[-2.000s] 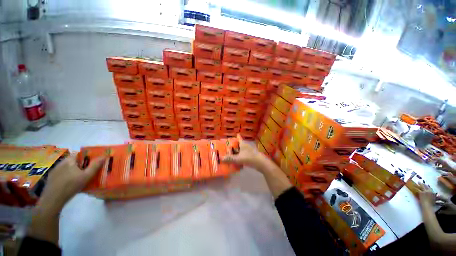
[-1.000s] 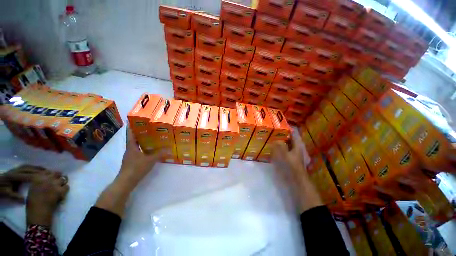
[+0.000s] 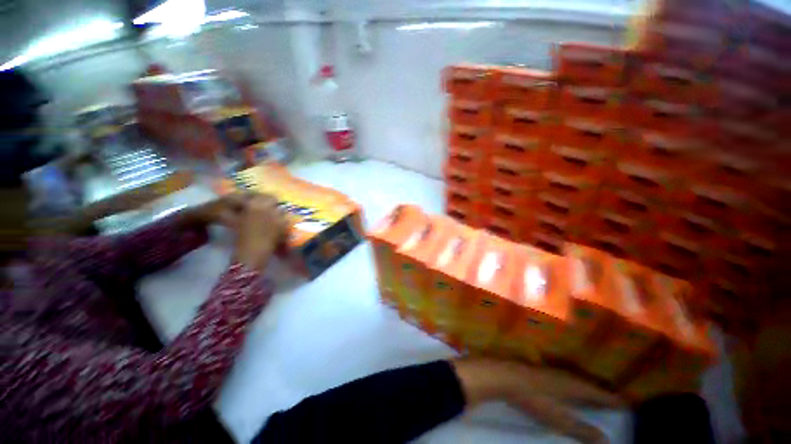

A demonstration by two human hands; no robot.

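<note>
A row of several orange and yellow cartons stands upright side by side on the white table, slightly uneven, with a step in its right part. My left hand lies low in front of the row, blurred, its fingers stretched to the right and nothing visible in it. Whether it touches the cartons cannot be told. Of my right arm only the dark sleeve shows at the bottom right edge; I cannot make out my right hand.
A tall wall of stacked orange cartons stands behind and right. At left, a co-worker in a patterned dark-red top has hands at another carton row. A red-labelled bottle stands by the wall.
The view has swung left, bringing more of the co-worker in. My hands have come off the two ends of the row; my left hand now reaches across in front of it.
</note>
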